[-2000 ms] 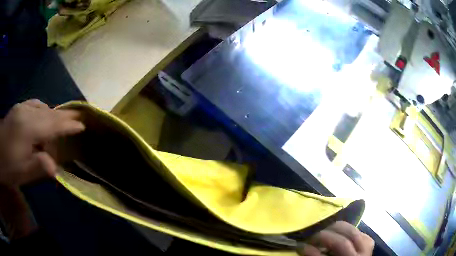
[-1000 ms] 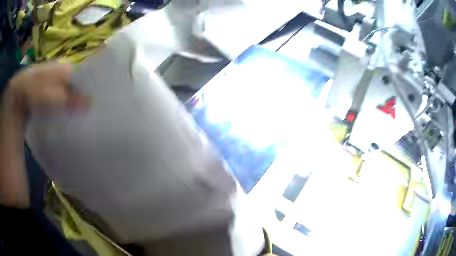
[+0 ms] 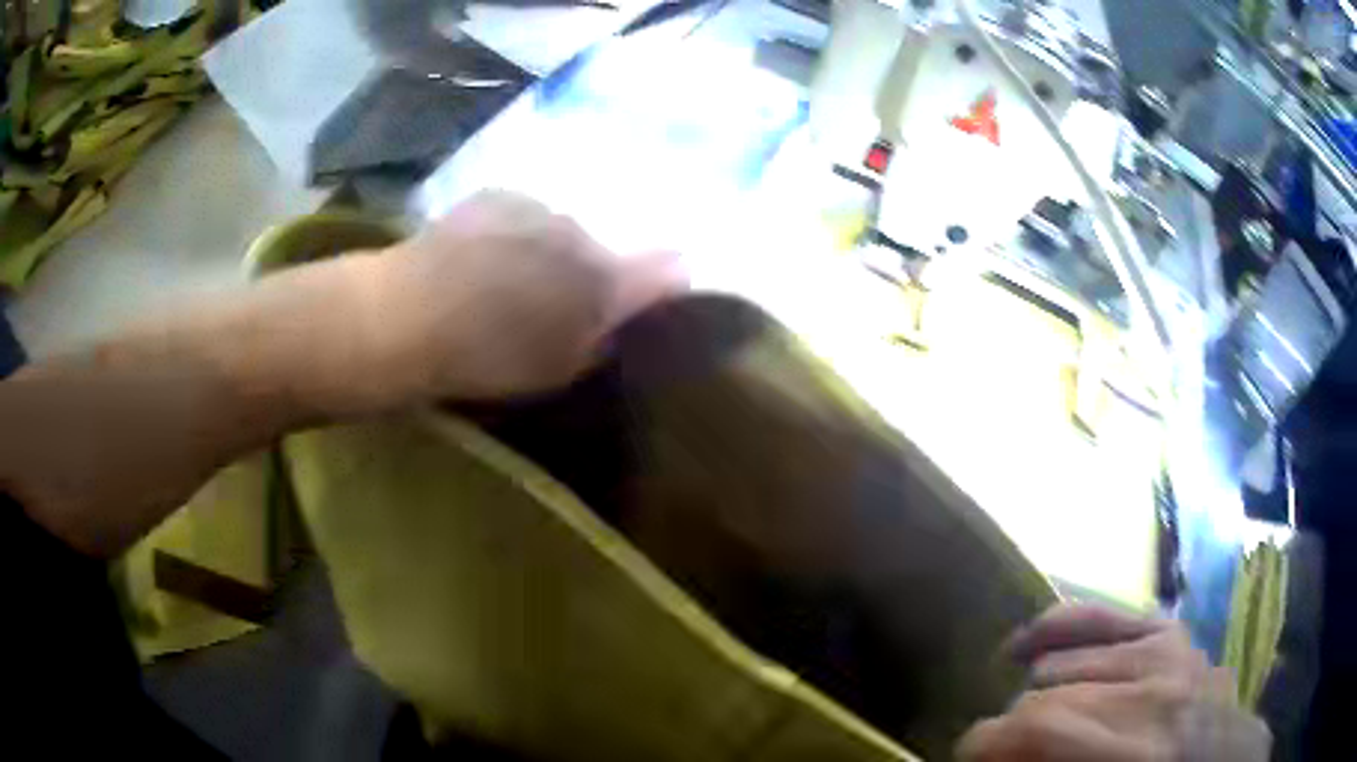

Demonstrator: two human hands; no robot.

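A yellow bag body [image 3: 551, 596] is held up in front of me with its mouth spread open. Its inside looks dark brown and shadowed. My left hand [image 3: 521, 298] grips the upper left part of the rim; it is blurred and its fingertips are partly hidden at the opening. My right hand [image 3: 1124, 692] holds the rim at the lower right, near the picture's bottom edge. The bag's lower part is cut off by the frame.
The white sewing machine head [image 3: 967, 134] with a red logo stands behind the bag. A yellow clamp frame [image 3: 1094, 387] lies under glare. Yellow pieces [image 3: 90, 119] are piled at upper left. A strap bundle [image 3: 1258, 618] is at right. Another yellow piece [image 3: 209, 566] is at lower left.
The large whitish panel that covered the left and middle is gone from there. The open bag shows instead. My left hand has moved right, and my right hand has come into clear view.
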